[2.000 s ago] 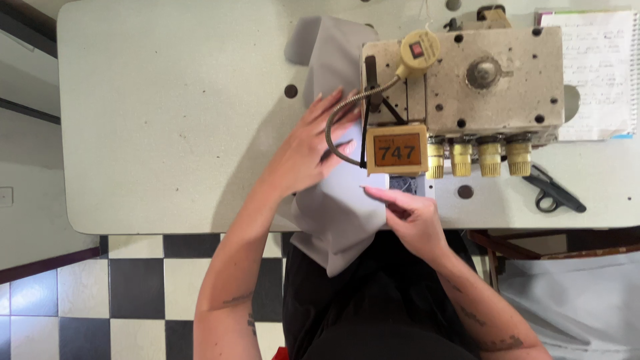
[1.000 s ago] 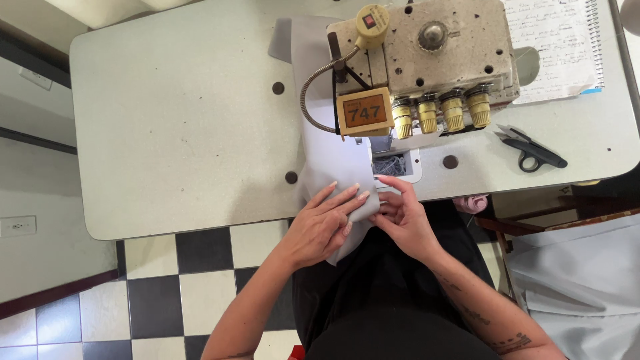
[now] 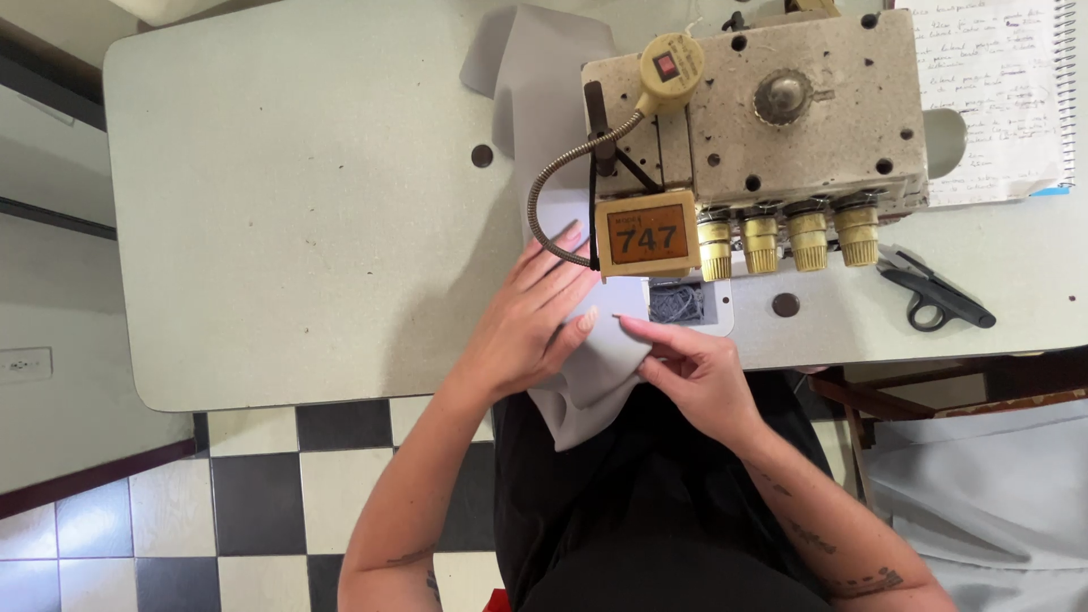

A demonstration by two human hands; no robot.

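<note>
A strip of light grey fabric (image 3: 557, 110) runs along the left side of an overlock sewing machine (image 3: 799, 110) and hangs over the table's front edge toward my lap. My left hand (image 3: 535, 319) lies on the fabric with spread fingers, its fingertips beside the machine's lamp cable (image 3: 534, 200). Nearer the front edge, my right hand (image 3: 701, 374) pinches the fabric's right edge between thumb and fingers, just below the thread-filled opening (image 3: 676, 303). The machine head hides the needle and presser foot.
Black thread snips (image 3: 943, 297) lie right of the machine on the table (image 3: 255, 212). A spiral notebook (image 3: 986, 110) with handwriting is at the back right. Several brass tension knobs (image 3: 761, 242) project from the machine's front. More grey fabric (image 3: 986, 501) hangs at the lower right.
Since one second ago, my left hand has moved forward along the fabric, away from my body, and its fingers have spread. My right hand remains at the fabric's edge. The view has shifted.
</note>
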